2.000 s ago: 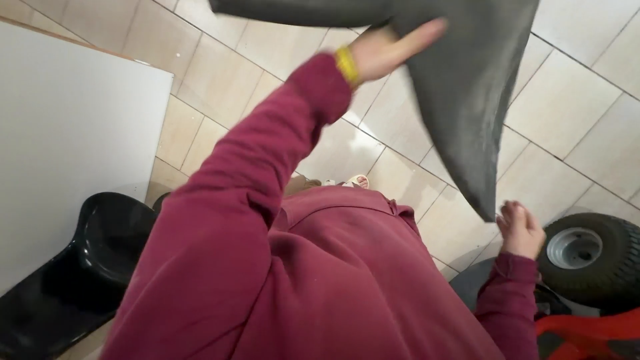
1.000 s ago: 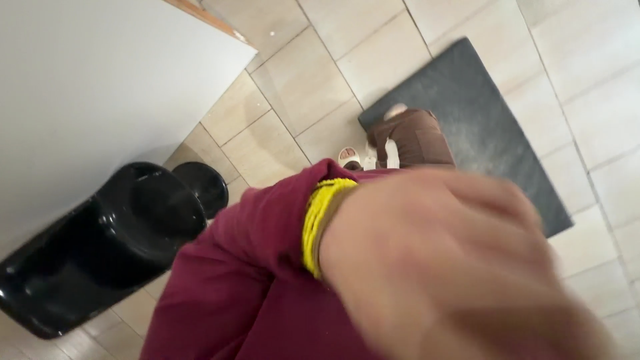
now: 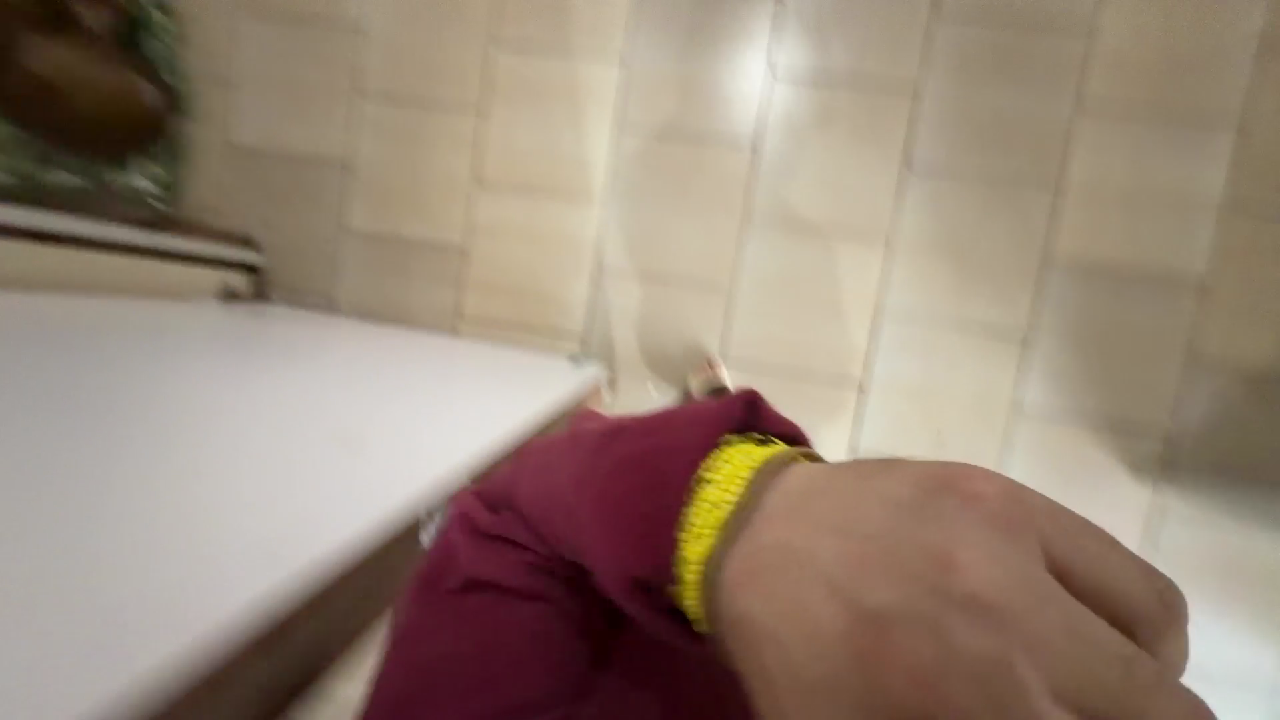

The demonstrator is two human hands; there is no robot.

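Observation:
My left hand [image 3: 940, 590] is large in the lower right of the head view, close to the camera, its back turned up and its fingers curled downward. Whether anything lies under the fingers cannot be seen. Around the wrist is a yellow beaded bracelet [image 3: 722, 530], just past the cuff of a maroon sleeve [image 3: 590, 500]. My right hand is out of view.
A white panel or tabletop [image 3: 250, 450] with a brown edge fills the lower left, close beside the sleeve. Pale floor tiles [image 3: 820, 220] spread beyond it. At the top left is a blurred brown and green thing [image 3: 90, 90]. Part of a foot [image 3: 710, 375] shows near the centre.
The view has swung strongly. The grey sheet, held two seconds ago and lying on the floor one second ago, is out of view, as are the black glossy seat and the tyre.

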